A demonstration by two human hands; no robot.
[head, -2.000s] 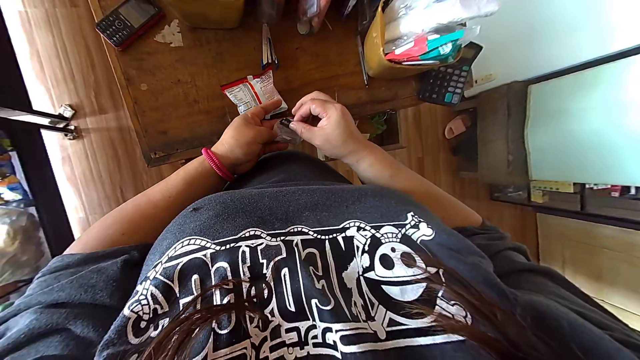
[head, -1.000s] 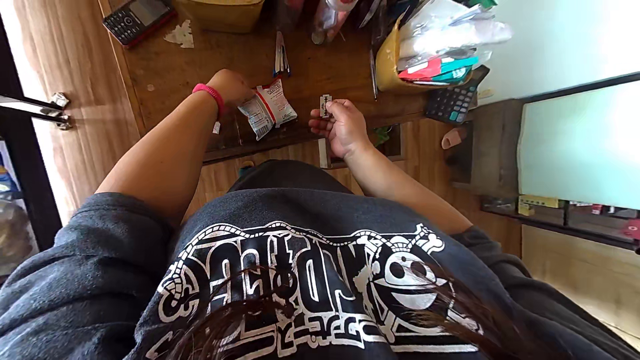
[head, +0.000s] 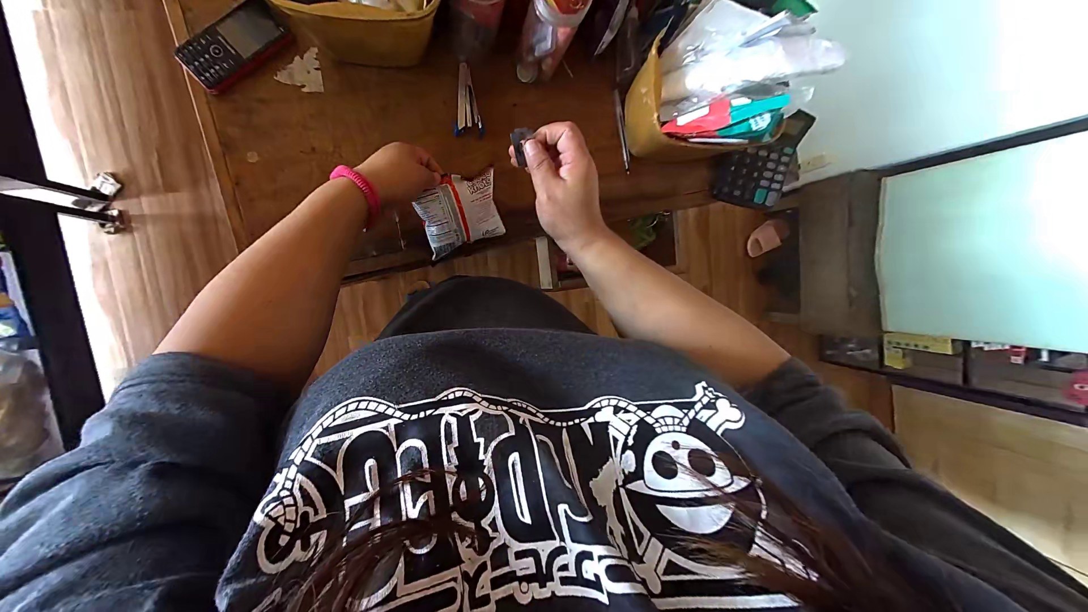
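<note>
My left hand [head: 398, 176], with a pink coiled band at the wrist, has its fingertips on the upper left corner of a small printed snack packet [head: 466, 212]. The packet lies near the front edge of the wooden table [head: 340, 127]. Pinched between the thumb and fingers of my right hand [head: 561, 174] is a small dark flat piece [head: 521, 146], held above the table to the right of the packet. It looks like a razor blade, though its detail is blurred.
A keypad phone [head: 234, 44] lies at the back left, near a torn paper scrap [head: 302, 70]. Behind the packet are slim blue-tipped tools [head: 467, 102] and plastic jars [head: 551, 36]. A yellow container [head: 648, 102] of plastic packets and a calculator [head: 755, 176] are at right.
Both hands were together in front of me two seconds ago, then moved apart. Since one second ago, my right hand has moved a little away from my body, still holding the small piece.
</note>
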